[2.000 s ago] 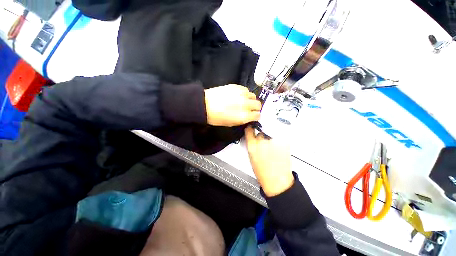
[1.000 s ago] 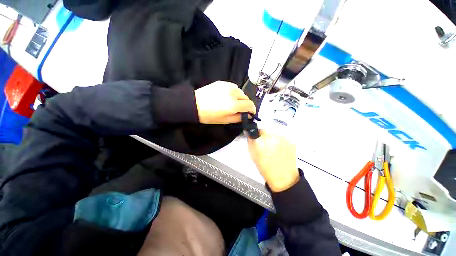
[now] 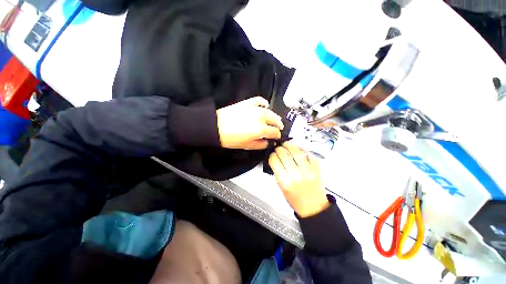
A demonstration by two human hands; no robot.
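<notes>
The black fabric garment piece point(image 3: 172, 55) lies on the white table and hangs over its front edge. My left hand point(image 3: 249, 125) rests on the cloth and pinches its narrow edge, left of the presser foot and needle point(image 3: 298, 112). My right hand point(image 3: 298, 177) is just in front of the foot, fingertips bent onto the same black edge, close to my left fingertips. The fingertips partly hide the edge between them. The white sewing machine head point(image 3: 444, 172) stands at the right.
Scissors with red and yellow loops point(image 3: 404, 222) lie on the table at the right. A small yellow item point(image 3: 444, 258) is beyond them. The ruler-marked table edge point(image 3: 238, 198) runs before my lap. A red object point(image 3: 16, 86) and blue bin point(image 3: 14, 127) are far left.
Both hands stay near the foot. The dark piece between the fingertips lies lower and flatter, and my right fingers have curled over it. The view has shifted, with the machine's shiny guard showing larger.
</notes>
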